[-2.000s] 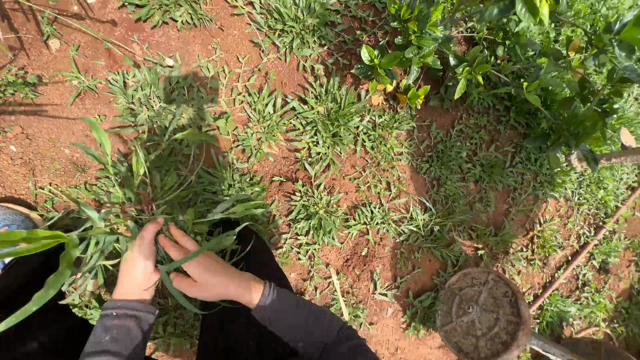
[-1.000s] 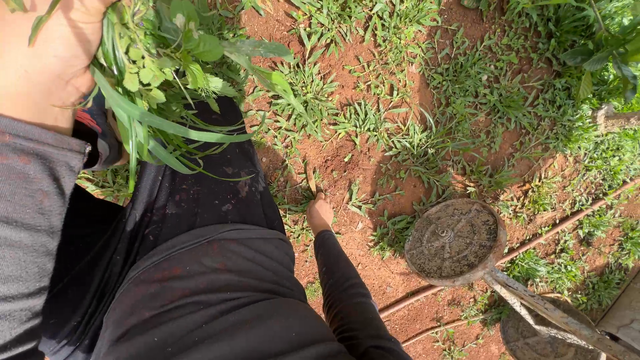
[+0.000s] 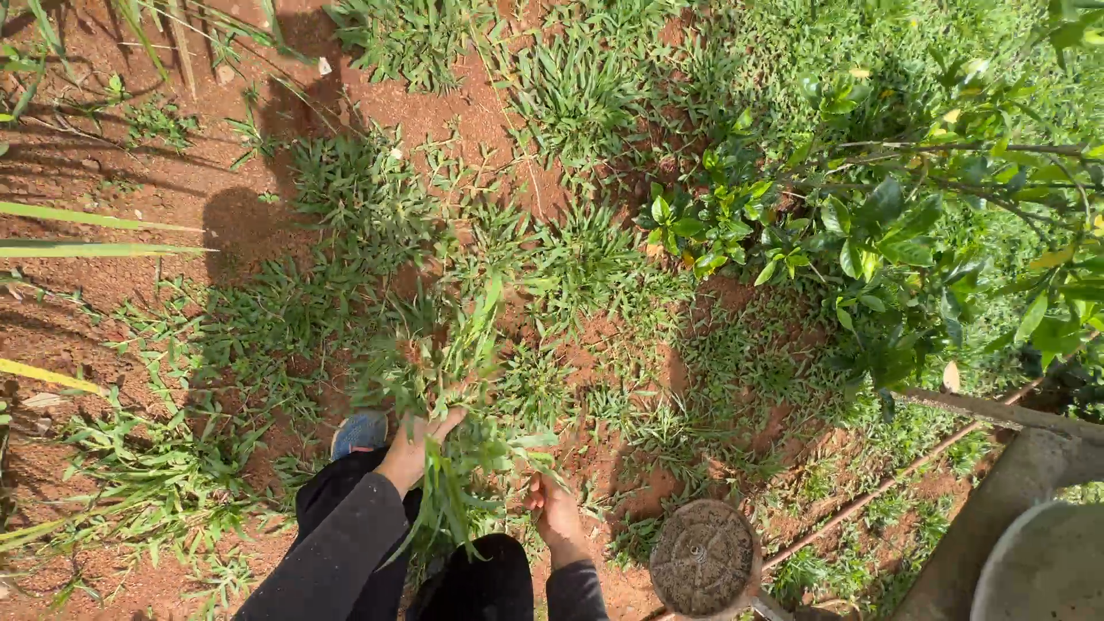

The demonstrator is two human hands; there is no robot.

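Observation:
My left hand (image 3: 416, 450) is closed around a bunch of pulled green weeds (image 3: 448, 492), whose long leaves hang over my dark trousers. To its right, my right hand (image 3: 554, 509) is at the edge of the same bunch, fingers curled near a leaf tip; whether it grips anything is not clear. Low grass tufts (image 3: 530, 379) grow from the reddish soil just beyond both hands. A blue shoe (image 3: 359, 433) shows left of my left hand.
A round, soil-covered stool-like disc (image 3: 705, 559) stands at lower right, near a thin brown pipe (image 3: 888, 492) on the ground. A leafy shrub (image 3: 880, 224) reaches in from the right. Concrete structure (image 3: 992, 517) fills the lower right corner. Long leaf blades (image 3: 95, 250) enter from the left.
My left hand, close to the camera with the weeds a second ago, is now lower and farther away. My right hand has left the ground near the disc and is beside the bunch. The view has shifted.

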